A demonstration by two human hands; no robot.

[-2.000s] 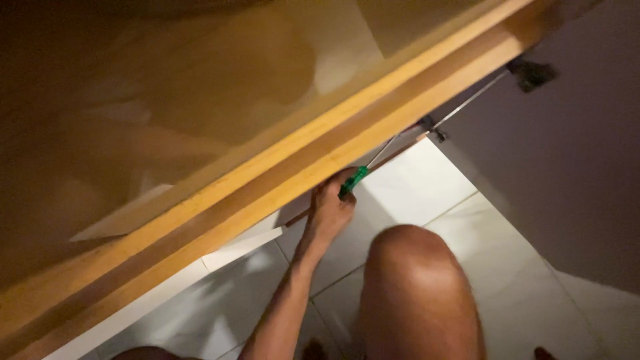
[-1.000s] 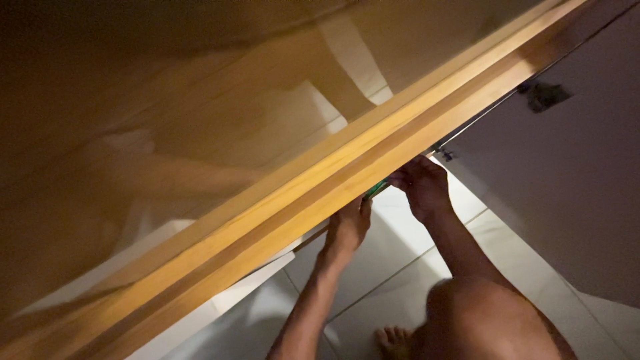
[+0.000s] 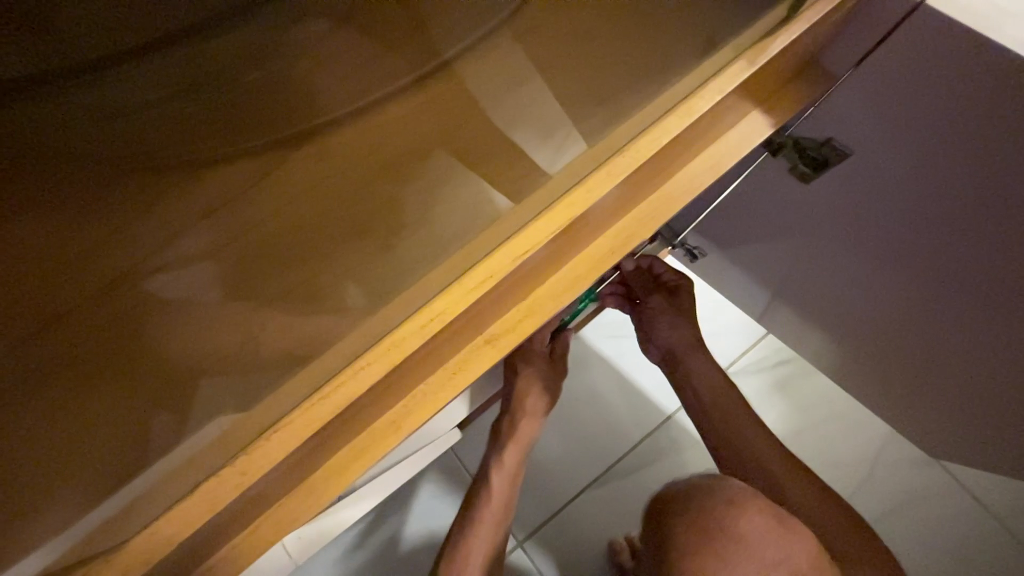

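My left hand (image 3: 540, 368) grips the green handle of a screwdriver (image 3: 580, 308) just under the wooden edge (image 3: 480, 320) of a glossy countertop. The metal shaft points up and right toward a lower cabinet hinge (image 3: 686, 248). My right hand (image 3: 652, 300) is beside the shaft, thumb and fingers drawn together close to the hinge. Whether these fingers hold the shaft or something small cannot be told. The tool's tip is hidden near the fingers and the counter edge.
An open cabinet door (image 3: 896, 264) fills the right side, with another metal hinge (image 3: 812, 156) higher up. The glossy brown top (image 3: 320, 200) overhangs my hands. Pale floor tiles (image 3: 608, 432) and my bent knee (image 3: 728, 528) are below. A white panel edge (image 3: 384, 488) shows at lower left.
Two seconds ago only my left hand was in view, with the green-handled tool. My right hand has since come in beside the tool's shaft and stays there.
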